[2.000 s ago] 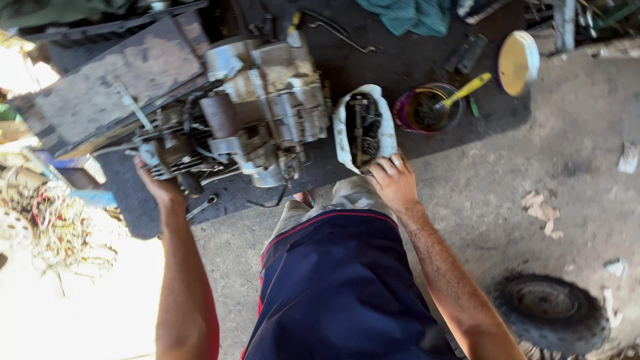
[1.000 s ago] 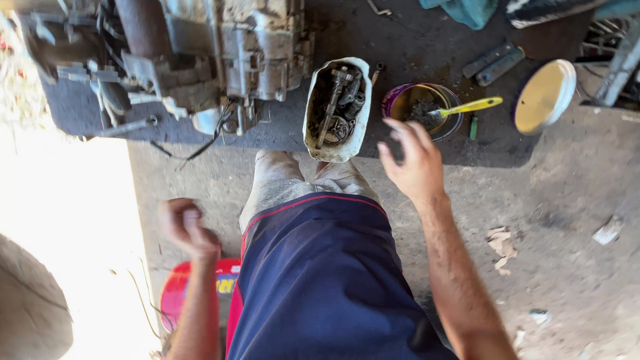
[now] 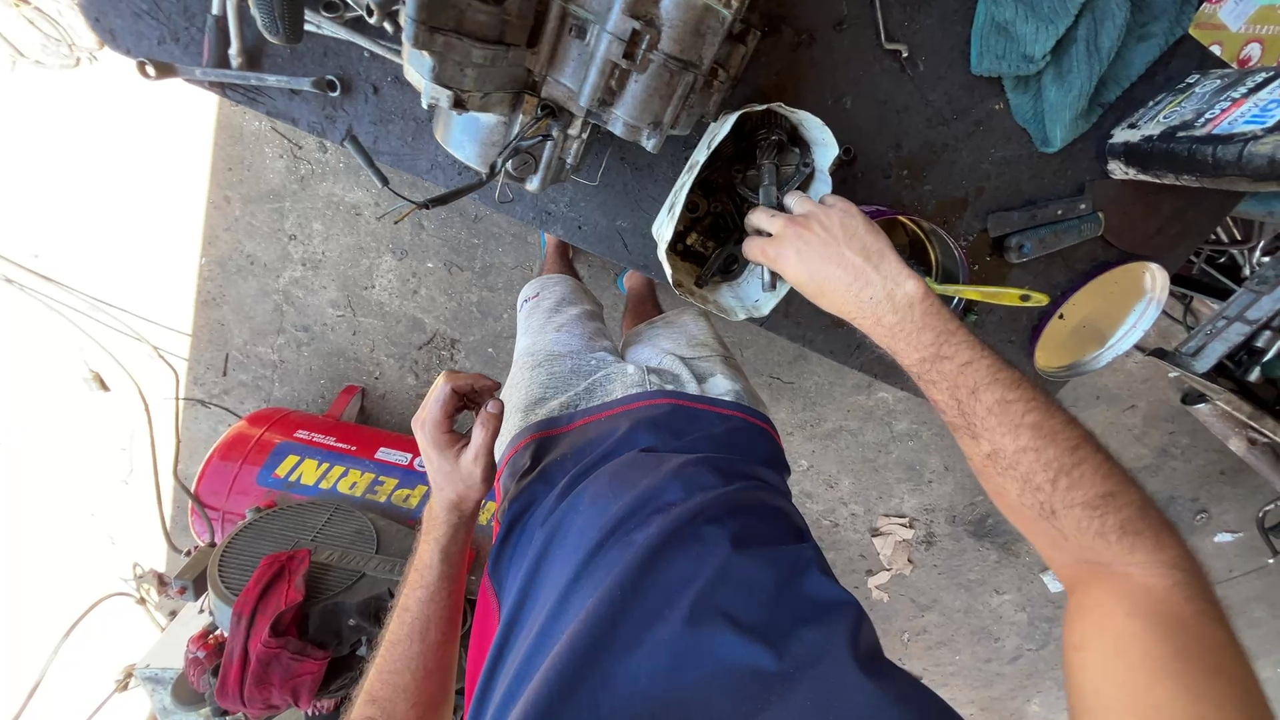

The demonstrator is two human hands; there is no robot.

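Observation:
My right hand (image 3: pixel 825 245) reaches over the rim of a cut white plastic container (image 3: pixel 815 135), its fingers at a dark metal shaft (image 3: pixel 768 180) among oily engine parts; whether they grip it I cannot tell. The container stands on the dark workbench, beside a metal engine (image 3: pixel 590 60). Just right of it, partly behind my wrist, is an open can (image 3: pixel 925 245) with a yellow-handled brush (image 3: pixel 990 293) lying across its rim. My left hand (image 3: pixel 458 430) hangs near my left thigh, fingers loosely curled, and nothing shows in it.
A double-ended wrench (image 3: pixel 240 77) lies at the bench's left. To the right are a teal cloth (image 3: pixel 1050 60), a black plastic bottle (image 3: pixel 1195 130), dark-handled tools (image 3: pixel 1050 235) and a round lid (image 3: pixel 1100 320). A red air compressor (image 3: pixel 300 465) with a red cloth (image 3: pixel 270 640) stands on the floor at left.
My left hand has left the engine's left part and now hangs by my thigh. My right hand, at the container's rim and then raised near the can, is now over the container's parts.

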